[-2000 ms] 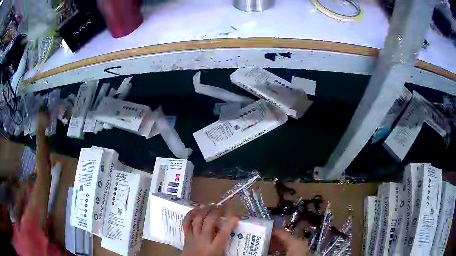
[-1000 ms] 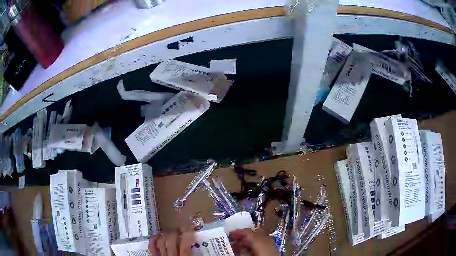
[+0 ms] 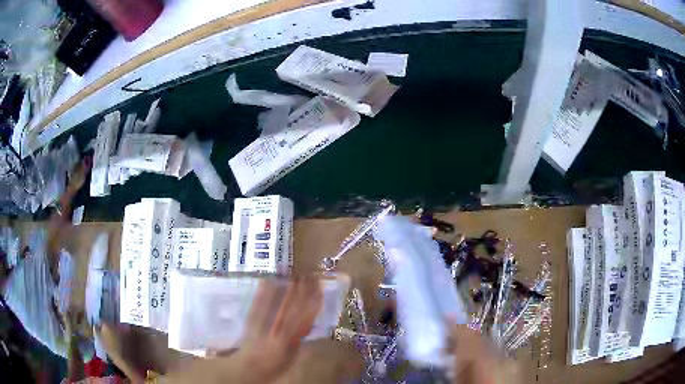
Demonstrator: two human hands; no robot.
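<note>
My left hand [image 3: 282, 319], blurred, is closed over a long white box [image 3: 212, 311] that lies sideways at the front; no print shows on its visible face. My right hand [image 3: 473, 352], partly cut off by the bottom edge, holds the lower end of a slim whitish-blue piece [image 3: 420, 281], blurred, perhaps an inner tray or leaflet. The piece is tilted over the pile of clear-wrapped slim parts [image 3: 507, 304] and dark cables [image 3: 477, 255]. The fingertips of my right hand are unclear.
Printed boxes stand at left [image 3: 150, 262] and at right [image 3: 635, 270] on the brown surface [image 3: 315, 232]. Open boxes [image 3: 297, 146] and papers lie on the dark green belt [image 3: 443, 142]. A metal support [image 3: 537, 105] rises at right. Another person's hand [image 3: 73, 180] is at far left.
The printed box held between my hands is no longer seen there. A plain white box face now shows under my left hand, and my right hand has lifted the slim piece. The view has shifted.
</note>
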